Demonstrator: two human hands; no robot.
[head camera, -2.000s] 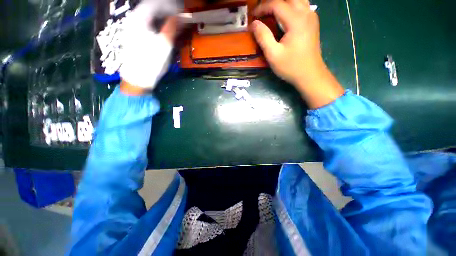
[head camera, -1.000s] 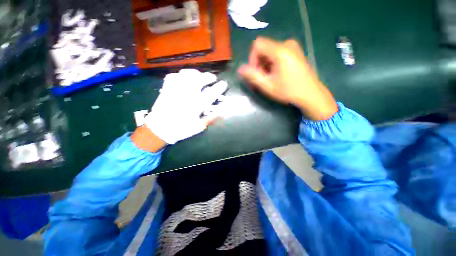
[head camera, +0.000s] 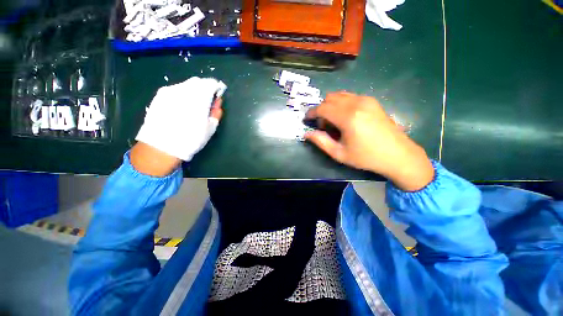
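Several small white plastic parts (head camera: 299, 87) lie on the dark green mat in front of the orange block (head camera: 300, 23). My bare right hand (head camera: 364, 133) is just right of them, thumb and fingertips curled around a spot at their lower end; whether a part is between the fingertips cannot be told. My gloved left hand (head camera: 180, 117) rests over the mat to the left, fingers bent; its palm side is hidden, so I cannot tell if it holds anything.
A dark bin with a blue front edge (head camera: 179, 43) holds heaped white parts at upper left. A clear blister tray (head camera: 65, 137) with white parts is at far left. A crumpled white piece (head camera: 385, 12) lies right of the block. A pale line (head camera: 443, 80) crosses the mat at right.
My left hand has moved left, away from the loose parts. My right hand has come down to them. The view has shifted, and the block sits nearer the top edge.
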